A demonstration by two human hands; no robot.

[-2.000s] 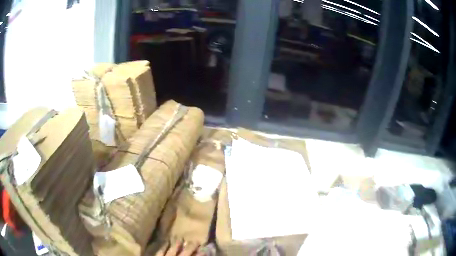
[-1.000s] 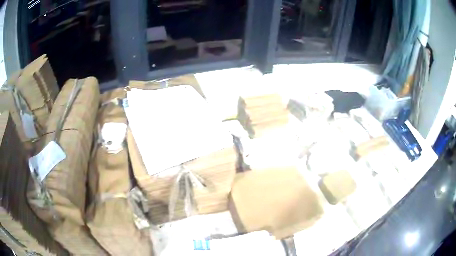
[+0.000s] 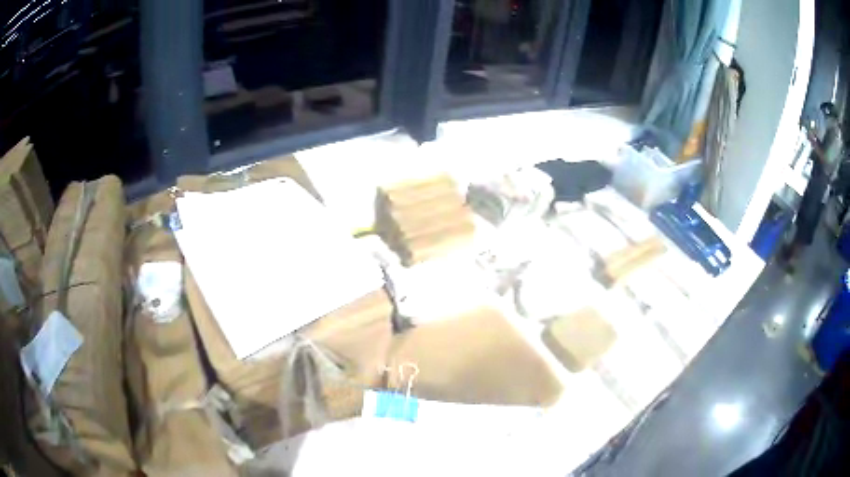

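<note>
Neither of my hands can be made out. A white sheet (image 3: 270, 261) lies on a tan bundle (image 3: 345, 354) tied with a greyish strip. Another white sheet (image 3: 447, 442) is at the bottom centre, glared out, with a light blue binder clip (image 3: 396, 406) at its top left. A flat tan stack (image 3: 475, 359) lies beside the bundle, partly covered by this sheet. To the left, long tan bundles (image 3: 89, 252) lie side by side, with a white tag (image 3: 51, 349) on one and another tag (image 3: 160, 289) on its neighbour.
Small tan stacks (image 3: 424, 219), a black cloth-like item (image 3: 573, 177), a clear bin (image 3: 657, 177) and a blue tray (image 3: 690, 235) stand on the white table (image 3: 522, 130). Dark windows are behind. A person (image 3: 820, 177) stands far right beyond the grey floor (image 3: 727, 373).
The view has swung right and the bundles have shifted left. The fingers at the bottom edge two seconds ago are out of view. The clipped sheet shows its clip more clearly.
</note>
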